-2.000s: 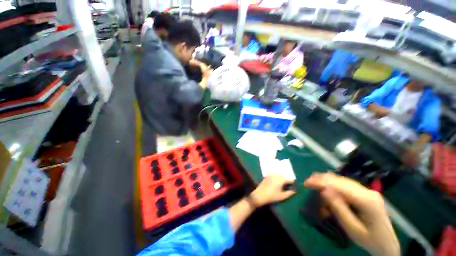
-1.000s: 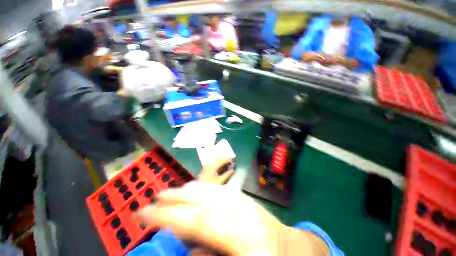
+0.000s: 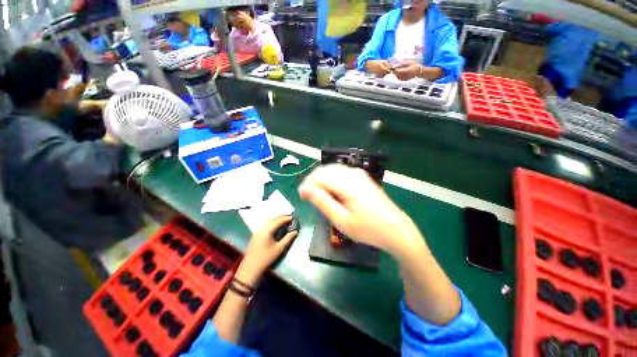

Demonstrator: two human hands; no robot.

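Observation:
My left hand (image 3: 269, 240) holds a round black part (image 3: 285, 227) between thumb and fingers, over the white paper sheets (image 3: 269, 209) left of the press. My right hand (image 3: 353, 209) is over the top of the toggle press (image 3: 342, 252), fingers curled down. The press handle is hidden by this hand, so its grip cannot be told. A bit of the orange nest (image 3: 338, 237) shows below the hand. The left parts tray (image 3: 164, 286), red and divided, holds black parts low beside the bench. The right parts tray (image 3: 552, 209) holds black parts in rows.
A blue control box (image 3: 225, 152) with a clear-and-dark cylinder and a white desk fan (image 3: 145, 117) stand at the back left. A smartphone (image 3: 483, 239) lies between press and right tray. A person in grey sits at left; others sit across the bench.
The view has swung right and steadied. My right hand has moved from in front of the left hand to the top of the press. My left hand still holds a black part.

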